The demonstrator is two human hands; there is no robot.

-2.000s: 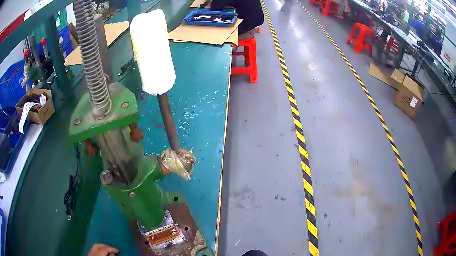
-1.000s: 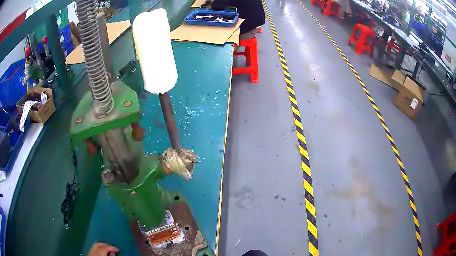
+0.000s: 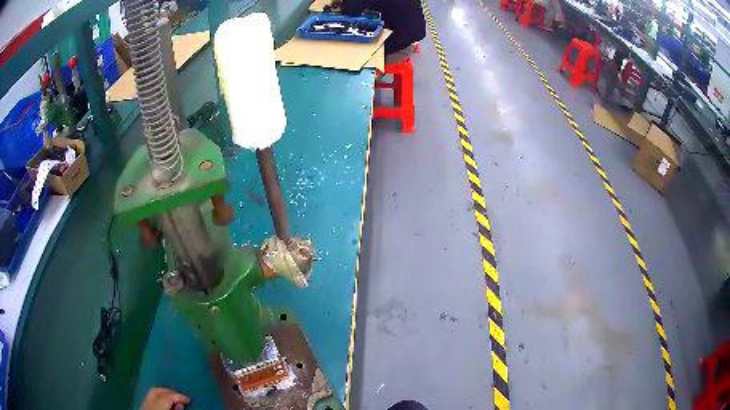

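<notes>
A green hand press point(image 3: 224, 320) stands on the teal bench, with a tall silver spring point(image 3: 154, 96) above it. Its dark lever point(image 3: 272, 192) stands up, with a thick white padded grip point(image 3: 250, 80) and crumpled tan wrapping point(image 3: 288, 260) at the joint. A copper-orange and silver fixture point(image 3: 264, 376) sits on the brown base plate point(image 3: 292, 344). My left hand point(image 3: 164, 399) shows only in part at the bottom edge, left of the base; its fingers are mostly cut off, so its hold cannot be told. My right hand is out of the picture.
A bundled black cable point(image 3: 104, 340) lies on the dark green conveyor belt point(image 3: 68, 280) at left. A blue tray point(image 3: 340, 29) sits on cardboard point(image 3: 320, 54) at the bench's far end, beside a seated person point(image 3: 403, 24) and red stool point(image 3: 404, 96). A carton point(image 3: 66, 172) stands at left.
The black cable on the conveyor belt has moved down the picture, towards me. The view has shifted very slightly. The press, its lever and my left hand look unchanged.
</notes>
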